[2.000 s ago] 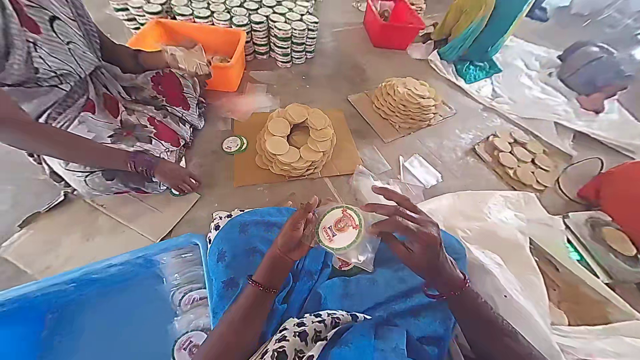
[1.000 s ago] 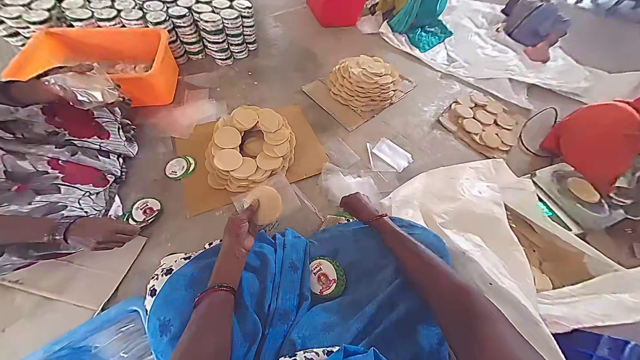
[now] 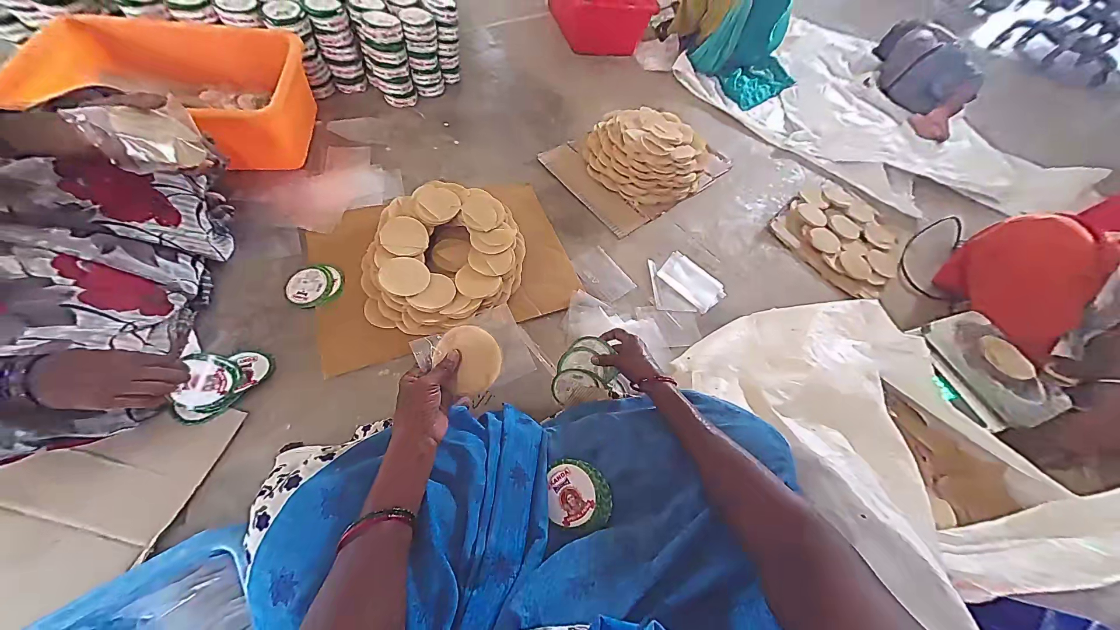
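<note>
My left hand (image 3: 426,398) grips a stack of thin round tan discs (image 3: 472,359) together with a clear plastic bag (image 3: 518,348). At the floor by my right knee, my right hand (image 3: 632,359) has its fingers on round green-edged labels (image 3: 579,372); whether it has lifted one I cannot tell. Another round printed label (image 3: 577,494) lies on the blue cloth over my lap. Just beyond my left hand, a ring-shaped pile of tan discs (image 3: 404,277) rests on a brown cardboard sheet (image 3: 337,337).
To the left, a person's hand (image 3: 109,379) touches round labels (image 3: 206,382) near an orange crate (image 3: 293,114). Stacked packs (image 3: 385,57) stand behind. Further off are a heaped disc pile (image 3: 643,153), clear bags (image 3: 691,280) and a board of discs (image 3: 840,232). A blue tray (image 3: 210,560) sits lower left.
Two seconds ago both my hands held a labelled clear bag over my lap; one second ago my left hand held a disc and bag. My right hand has moved onto the green-edged labels.
</note>
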